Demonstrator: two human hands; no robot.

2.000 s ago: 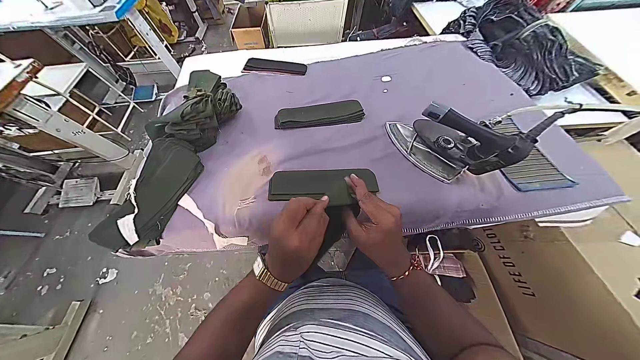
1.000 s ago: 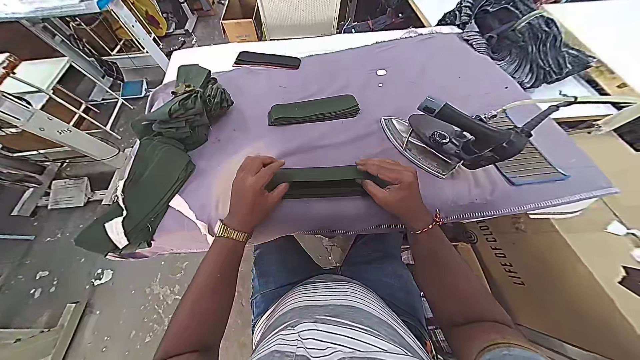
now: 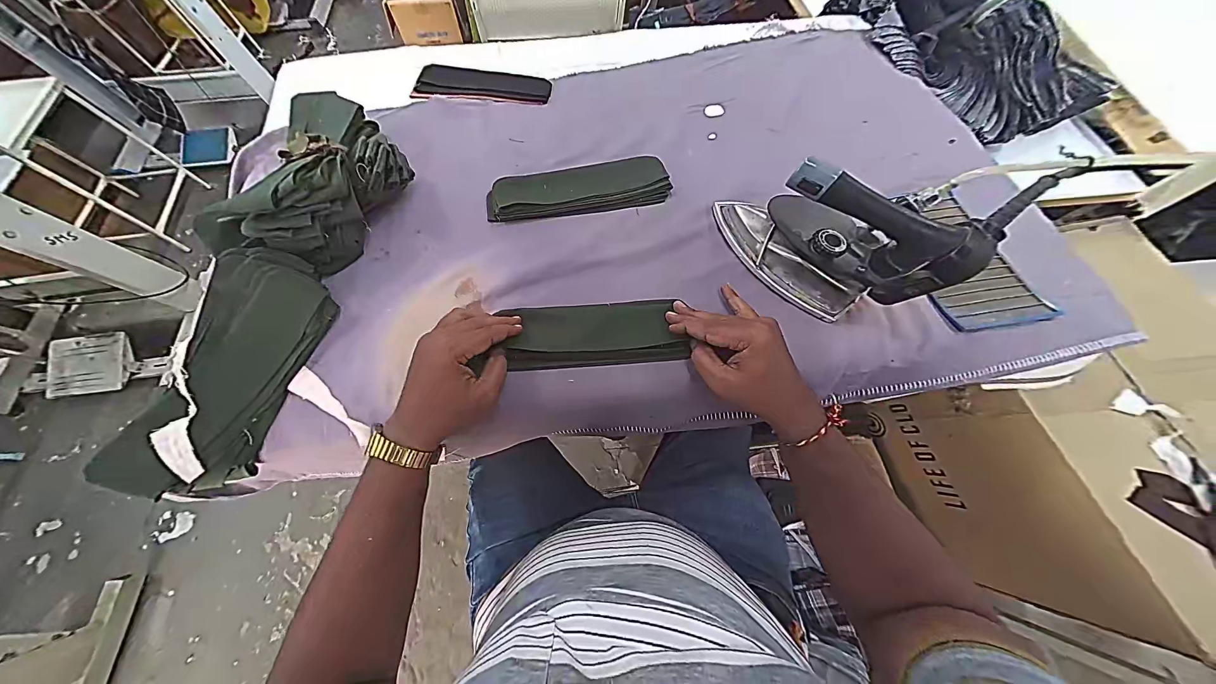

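Observation:
A stack of dark green folded fabric strips [image 3: 597, 329] lies near the front edge of the purple cloth-covered table [image 3: 589, 404]. My left hand [image 3: 456, 370] grips its left end between thumb and fingers, and my right hand [image 3: 746, 356] grips the right end the same way. Behind it lies a second green fabric stack [image 3: 581, 186], and farther back a dark folded piece [image 3: 483, 84] with a reddish lower edge. To the right of my right hand, an electric iron [image 3: 864, 237] stands partly over a ribbed rest [image 3: 997, 290].
Bunched dark green cloth [image 3: 304, 199] covers the table's left side and hangs over its edge. Striped dark fabric [image 3: 983, 66] is heaped at the back right. The iron's cord runs off to the right. A cardboard box [image 3: 978, 475] stands below the right front edge.
Two seconds ago my hands were close together, handling a green piece at the stack's front. They have since moved apart to its two ends. No loose piece hangs toward me now.

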